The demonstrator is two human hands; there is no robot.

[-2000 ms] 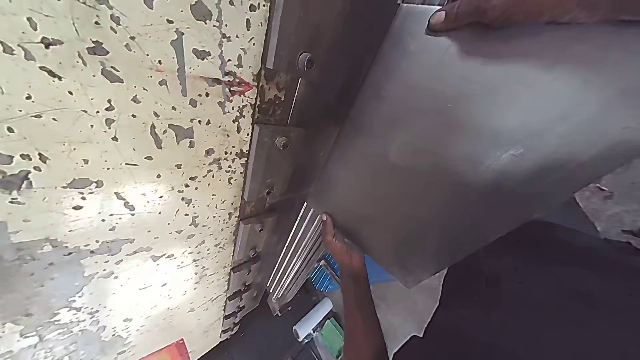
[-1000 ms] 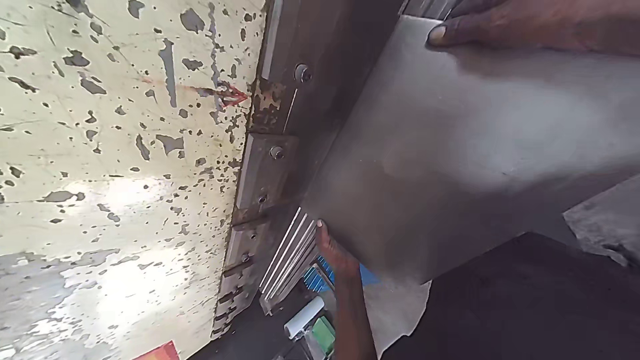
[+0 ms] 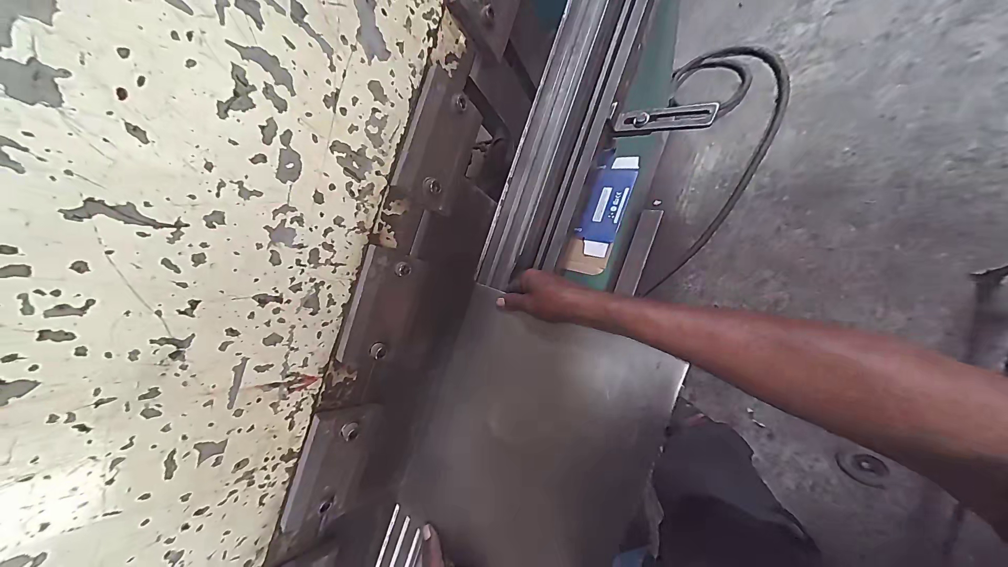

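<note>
A flat grey metal sheet (image 3: 543, 425) lies against the long steel bed rails (image 3: 551, 150) of a press machine, beneath a row of bolted clamp plates (image 3: 378, 303). My right hand (image 3: 543, 295) grips the sheet's upper edge, its thumb on the face and its other fingers partly hidden near the end of the visible rails. At the bottom of the view only a fingertip or thumb of my left hand (image 3: 431, 545) shows, at the sheet's lower left edge beside bright metal strips (image 3: 399, 539); the rest of that hand is out of view or hidden.
The machine's cream panel (image 3: 181, 260) with chipped paint fills the left. Right of the rails are a blue carton (image 3: 609, 205), a slotted metal bracket (image 3: 668, 118) and a looped black cable (image 3: 776, 110) over the concrete floor (image 3: 882, 220). Dark cloth (image 3: 717, 480) shows at lower right.
The view has shifted strongly, bringing the rails, carton and cable into sight. Both hands are still at the sheet's edges.
</note>
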